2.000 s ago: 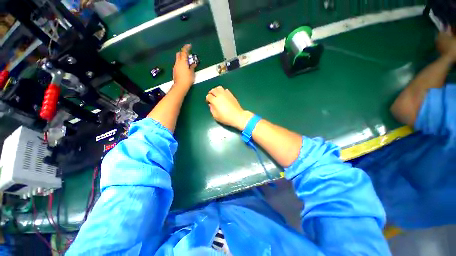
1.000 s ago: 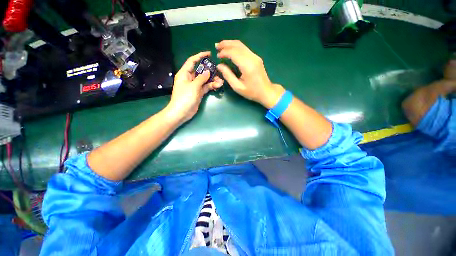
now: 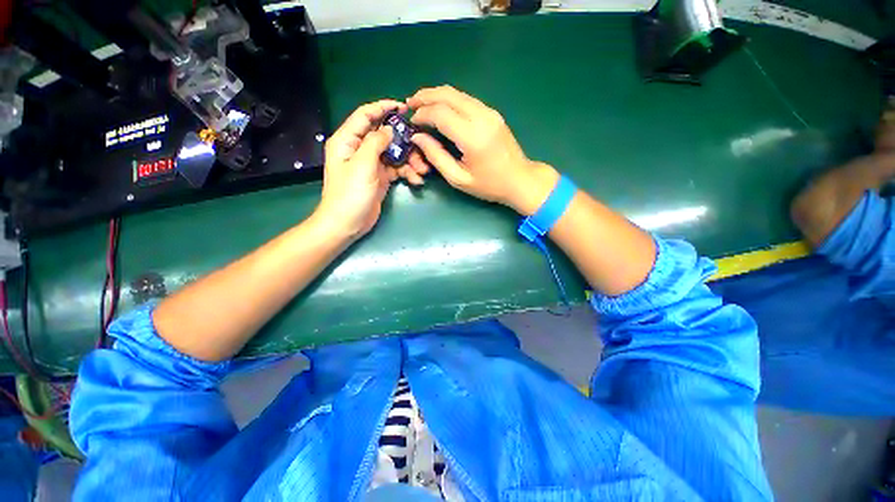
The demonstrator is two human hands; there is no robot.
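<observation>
A small black module (image 3: 398,138) with white marks is held over the green bench, near the middle of the view. My left hand (image 3: 361,167) grips it between thumb and fingers from the left. My right hand (image 3: 474,147) is at its right side, with fingertips touching its upper right edge. A blue wrist strap (image 3: 552,209) is on my right wrist. The underside of the module is hidden by my fingers.
A black test fixture (image 3: 257,157) with clear blocks and red digits stands at left. A wire spool (image 3: 691,37) in a black stand is at upper right. Red and black leads hang at far left. A person's bare forearm (image 3: 842,193) rests at the right edge.
My left hand has come back from beyond the white strip with a module. My right hand has joined it at the module. The view has tilted down towards the bench.
</observation>
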